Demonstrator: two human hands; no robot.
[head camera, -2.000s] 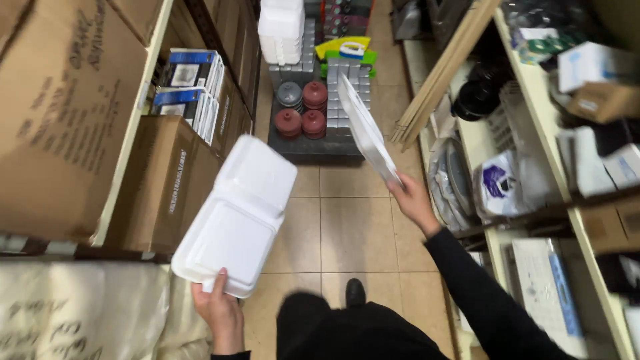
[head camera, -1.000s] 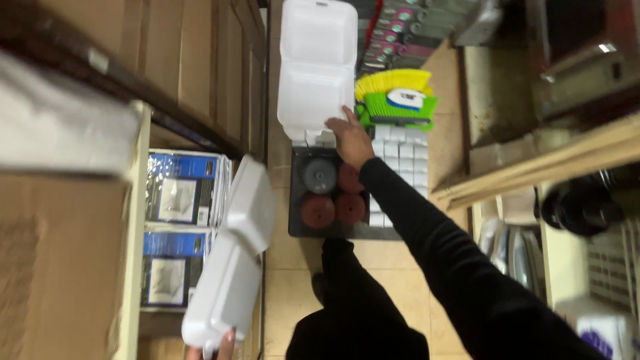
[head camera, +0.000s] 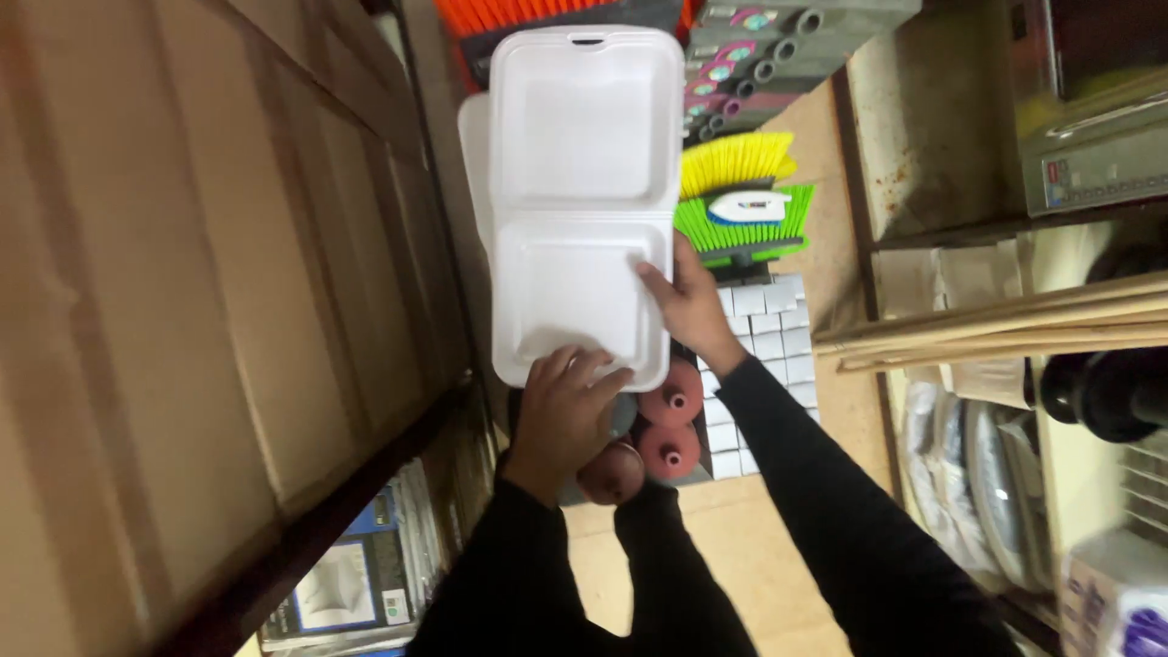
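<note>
An open white foam clamshell container (head camera: 584, 146) lies flat with its inside facing up, on top of what looks like a stack of others, one edge of which shows at its left. My right hand (head camera: 693, 301) grips its right edge, thumb over the rim and fingers out of sight beneath. My left hand (head camera: 566, 415) is at the lower edge, its fingers laid over the rim; whether it grips is hard to tell. Under and beside my left hand are reddish rubber plunger cups (head camera: 671, 449), with a grey one partly hidden by the container.
Right of the container are a yellow broom head (head camera: 737, 164), a green broom head (head camera: 789, 219) and a white-handled brush (head camera: 750, 207). White small boxes (head camera: 771, 333) stand below them. Cardboard boxes (head camera: 274, 228) line the left; wooden sticks (head camera: 995, 328) jut in from the shelves at right.
My left hand has come from the lower left, where it held a container, to the stack. My right hand remains at the stack's right edge. The view has moved closer over the stack.
</note>
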